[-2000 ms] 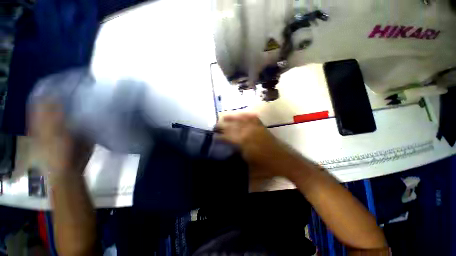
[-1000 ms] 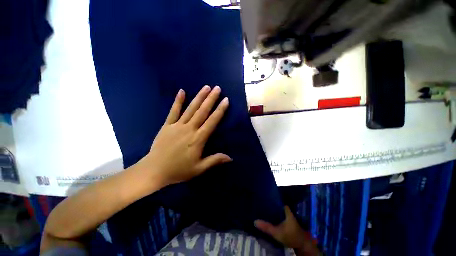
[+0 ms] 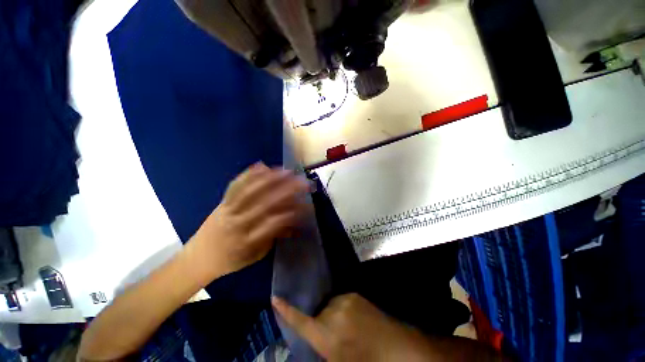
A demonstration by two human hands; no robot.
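A navy garment panel [image 3: 191, 106] lies face side up on the white table, left of the sewing machine head [image 3: 311, 28]. Its right edge is folded over, and a grey-blue strip of the wrong side [image 3: 300, 258] shows. My left hand [image 3: 254, 215] is blurred and lies over the panel beside the fold; whether it grips cloth I cannot tell. My right hand [image 3: 353, 329] is at the lower end of the fold with a finger on the grey-blue strip; its grip is unclear. The needle plate [image 3: 318, 99] shows beyond the panel's edge.
A black phone [image 3: 523, 71] lies on the machine bed at right. Red tape pieces [image 3: 455, 112] are on the bed's edge. A ruler [image 3: 495, 194] runs along the table front. A dark navy pile [image 3: 35, 127] is at left. A small green tool [image 3: 605, 60] is at far right.
The panel's right edge is now turned over, showing its pale side. My left hand has moved down beside the fold; my right hand has moved left onto it. The view has tilted.
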